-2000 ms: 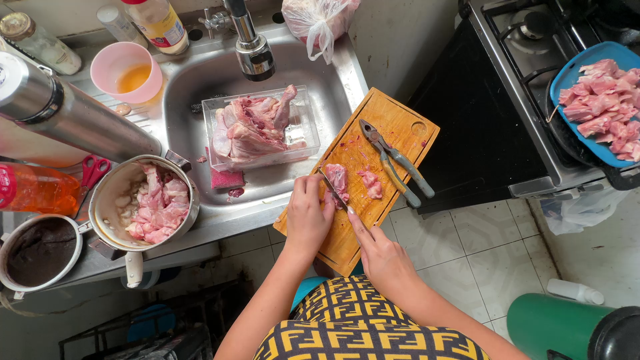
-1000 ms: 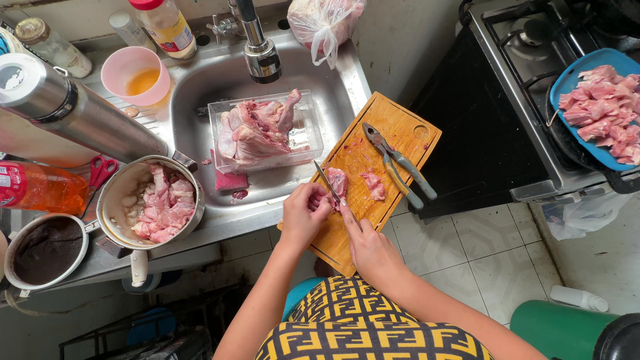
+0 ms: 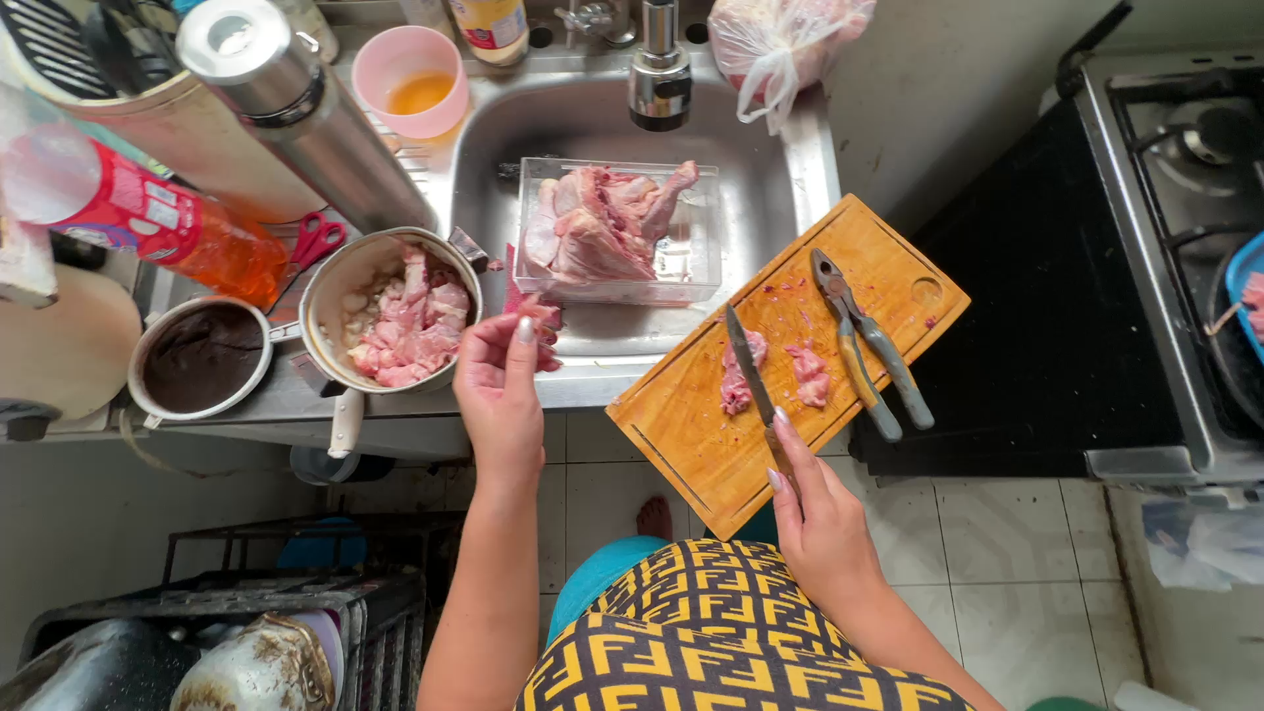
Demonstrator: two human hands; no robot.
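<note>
My left hand (image 3: 502,370) pinches a small piece of raw meat (image 3: 538,321) just right of a pot (image 3: 314,341) that holds raw meat pieces. In my right hand (image 3: 820,513) is a knife (image 3: 752,370), its blade over the wooden cutting board (image 3: 681,434). Under and beside the blade lies one meat piece (image 3: 736,383); another (image 3: 809,375) rests to its right. Combination pliers (image 3: 861,341) lie on the board with their handles over its edge. Raw poultry (image 3: 607,222) sits in a clear plastic container (image 3: 632,291) in the sink.
The faucet (image 3: 660,84) hangs over the sink (image 3: 494,118), with a plastic bag of meat (image 3: 780,49) behind. Left stand a steel thermos (image 3: 316,128), a pink cup (image 3: 410,79), red scissors (image 3: 318,239), an orange bottle (image 3: 212,232) and a dark-filled pan (image 3: 202,355). A gas stove (image 3: 1136,168) stands right.
My left hand has moved left from the cutting board toward the pot, now with a piece of meat in its fingers. The knife stays in my right hand over the board.
</note>
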